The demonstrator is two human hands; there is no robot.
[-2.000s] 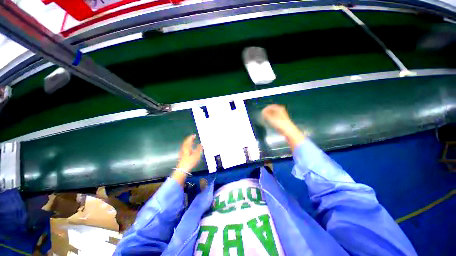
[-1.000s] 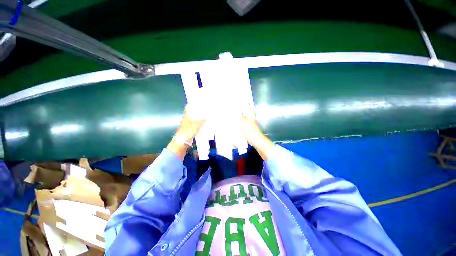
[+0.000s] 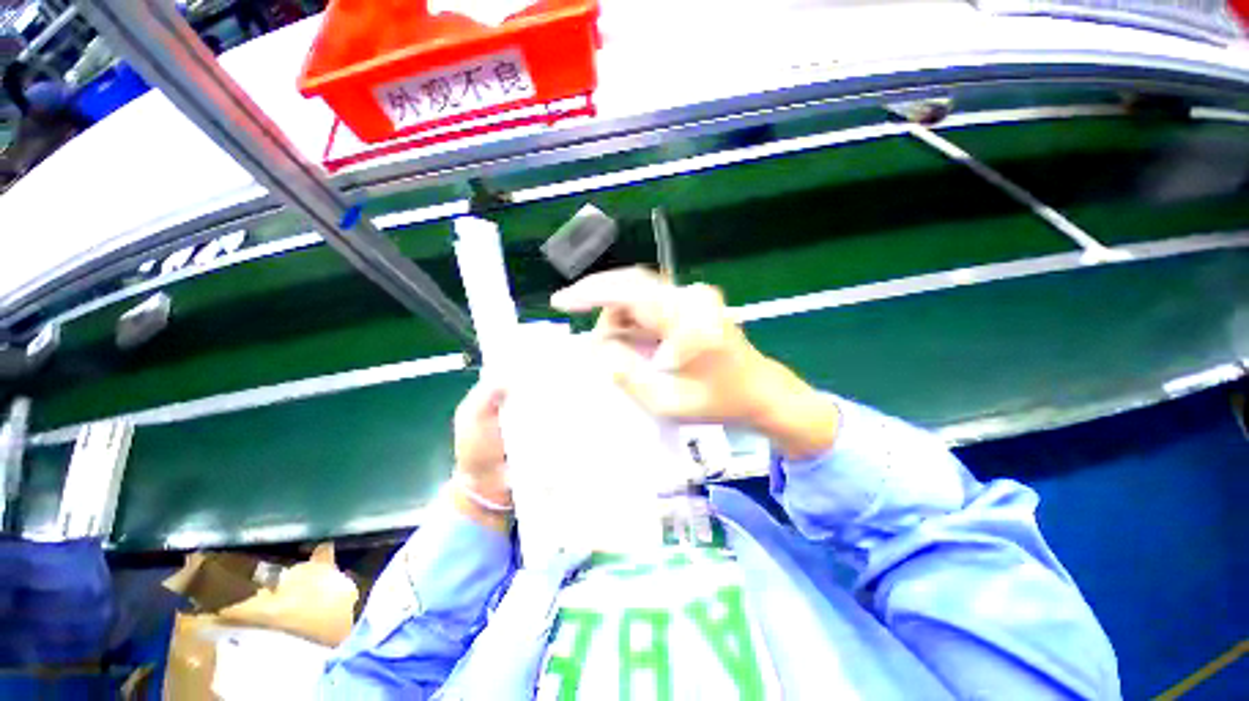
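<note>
The white card blank is held up in front of my chest, upright, with a narrow flap sticking up at its upper left. My left hand grips its left edge. My right hand is at its upper right edge, fingers bent over the card's top; the fingertips are slightly blurred. The card is overexposed, so its creases cannot be made out.
The green workbench lies below. Behind it, grey-white items sit on the green belt. A metal post slants at the left. A red bin is on the shelf. An open carton with white pieces stands lower left.
The card has been lifted off the bench towards me, with one flap now pointing up. My right hand has moved up to its top edge. The view has tilted up, showing the red bin.
</note>
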